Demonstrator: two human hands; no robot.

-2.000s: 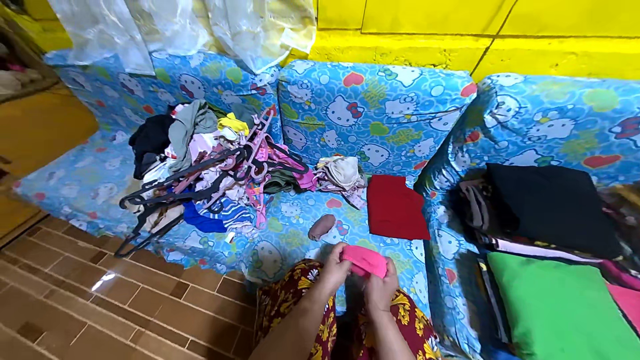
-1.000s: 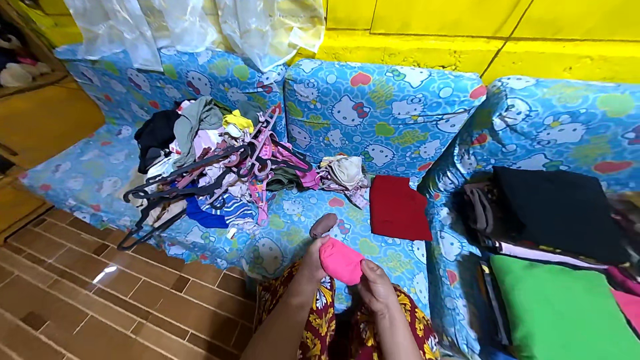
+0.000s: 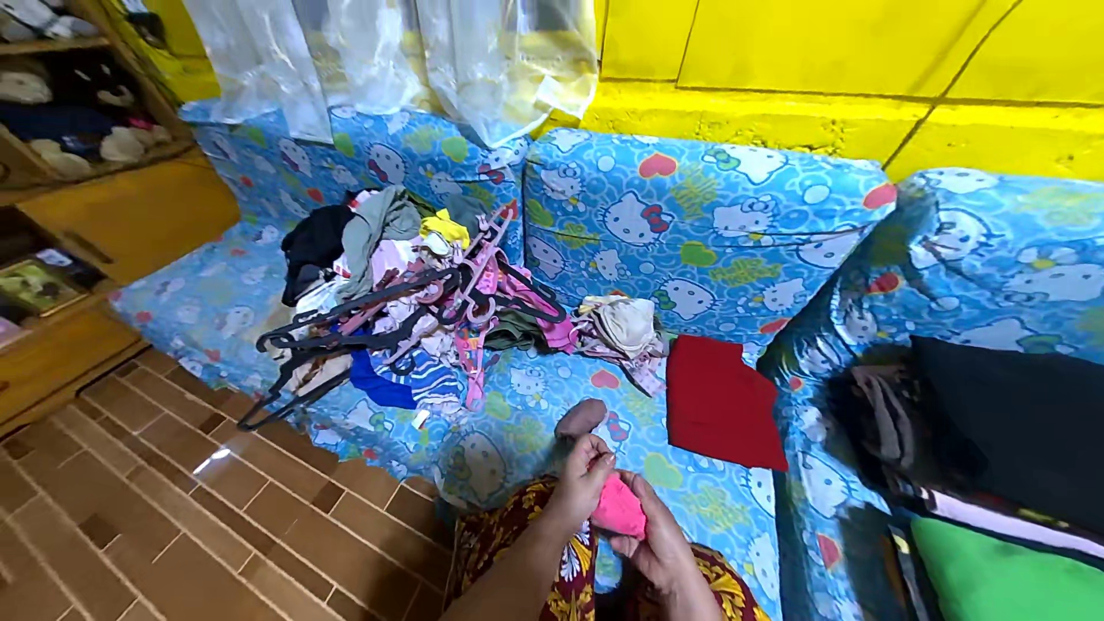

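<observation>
A small bundled pink cloth [image 3: 619, 507] is held between my two hands, above my lap. My left hand [image 3: 588, 474] grips its upper left edge with thumb and fingers. Around its right side and underneath curls my right hand [image 3: 655, 535]. Just beyond my left hand, a small mauve-brown rolled cloth [image 3: 580, 418] lies on the sofa seat. To the right of it is a folded dark red cloth [image 3: 723, 401], lying flat. A crumpled cream and patterned garment pile [image 3: 621, 332] lies behind them.
Left on the sofa, a heap of mixed clothes [image 3: 379, 250] lies tangled with plastic hangers [image 3: 354, 310]. At right are a folded black cloth [image 3: 1018, 423] and a green cloth [image 3: 1000, 569] on stacks. Sheer curtains [image 3: 379, 60] hang over the backrest. Wooden shelves [image 3: 129, 211] stand far left.
The pink cloth, flatter and wider earlier, is now a smaller, more compact bundle. Both hands have shifted their hold on it. The view has swung somewhat to the left.
</observation>
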